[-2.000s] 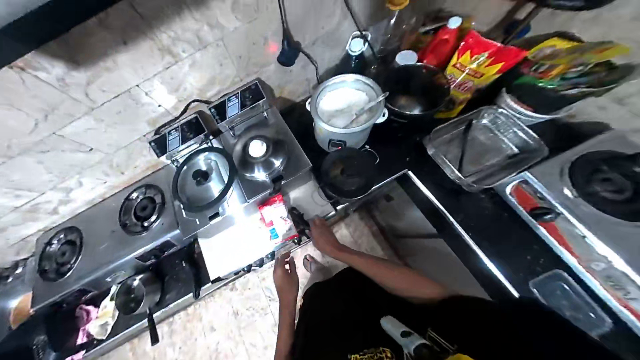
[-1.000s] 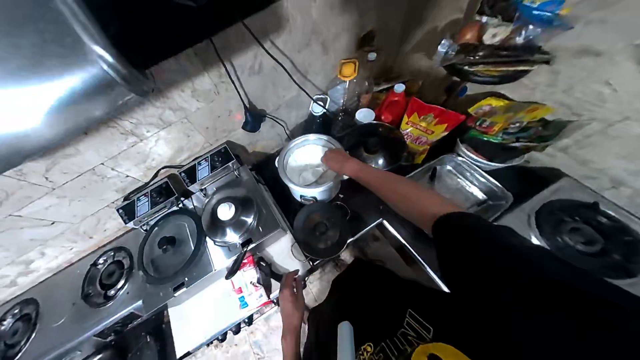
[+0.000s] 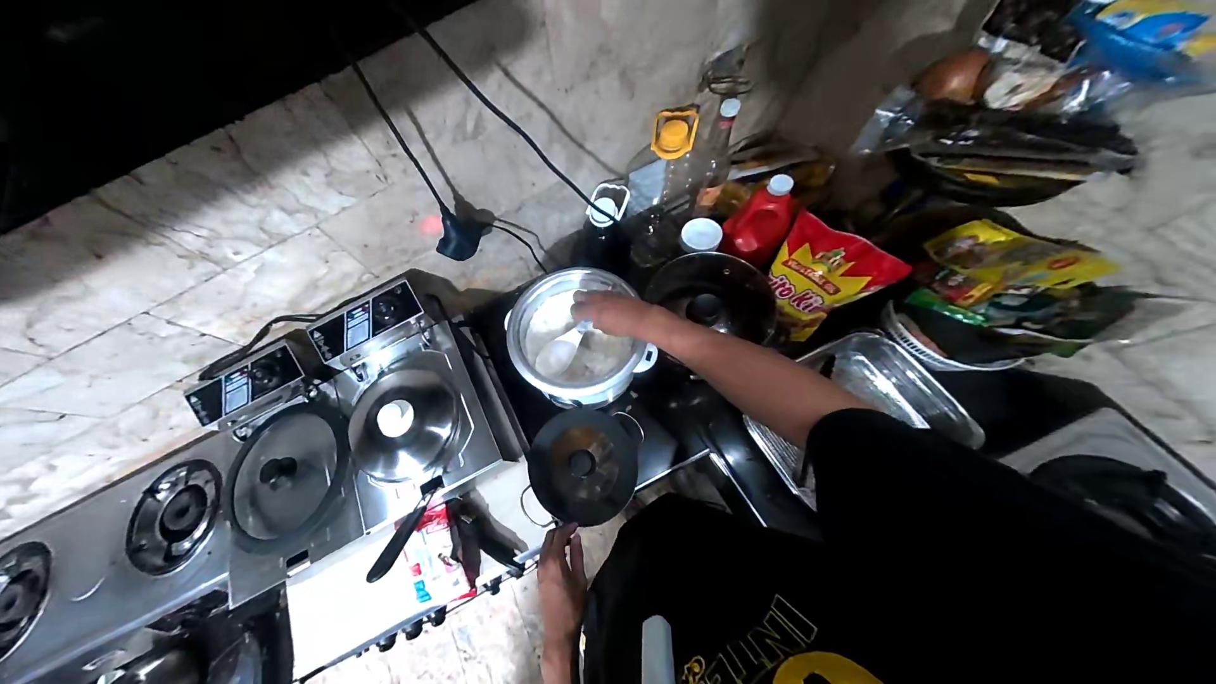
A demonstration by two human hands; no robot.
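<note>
My right hand (image 3: 608, 313) grips the handle of a white rice spoon (image 3: 560, 351) inside the open rice cooker (image 3: 613, 388), and the spoon's bowl rests on white rice (image 3: 603, 353). Below the cooker lies a dark round lid (image 3: 582, 465) with a knob. My left hand (image 3: 562, 570) is at the counter's edge just below that lid; whether its fingers touch or hold anything cannot be told. Left of it, a black-handled utensil (image 3: 401, 541) and a red and white packet (image 3: 439, 556) lie on the white surface.
A steel lid (image 3: 404, 423) and a glass lid (image 3: 288, 475) sit at the left, beside gas burners (image 3: 178, 513). Behind and right of the cooker stand a lidded pan (image 3: 712, 299), a red bottle (image 3: 760, 223), a red snack bag (image 3: 826, 275) and a glass dish (image 3: 883, 380). Cords hang along the wall.
Two seconds ago both my hands were near the counter's front edge; my right hand has since reached into the rice cooker and taken the spoon. My left hand stays low by the edge.
</note>
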